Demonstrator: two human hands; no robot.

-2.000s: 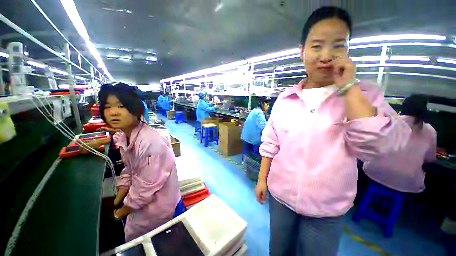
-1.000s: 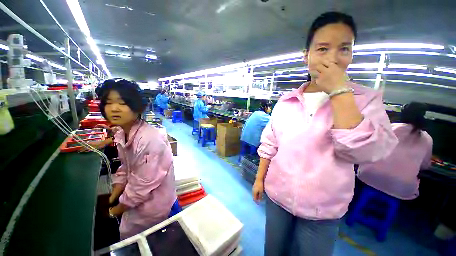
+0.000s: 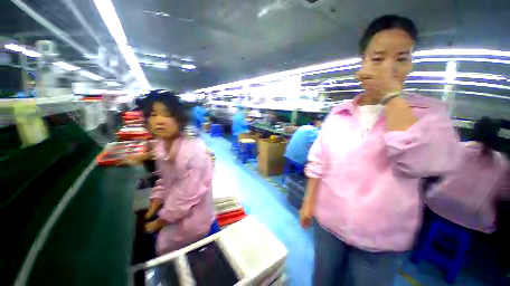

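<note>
Neither of my hands is in the picture. Nearest in front of me, at the bottom edge, a white foam tray (image 3: pixel 254 246) lies on top of a stack. A dark glossy tablet (image 3: pixel 211 265) lies in one slot of it, and a second dark tablet (image 3: pixel 162 276) lies to its left, cut off by the lower edge. The frame is blurred.
The green line bench (image 3: pixel 84 223) runs along the left, with red trays (image 3: pixel 120 153) farther up. A person in pink (image 3: pixel 187 190) leans beside it. Another person in pink (image 3: pixel 374 179) stands close on the right. A blue stool (image 3: pixel 442 246) is behind.
The view has swung slightly left, so the people, bench and white tray appear farther right. The standing person's hand has risen to the face since the first frame.
</note>
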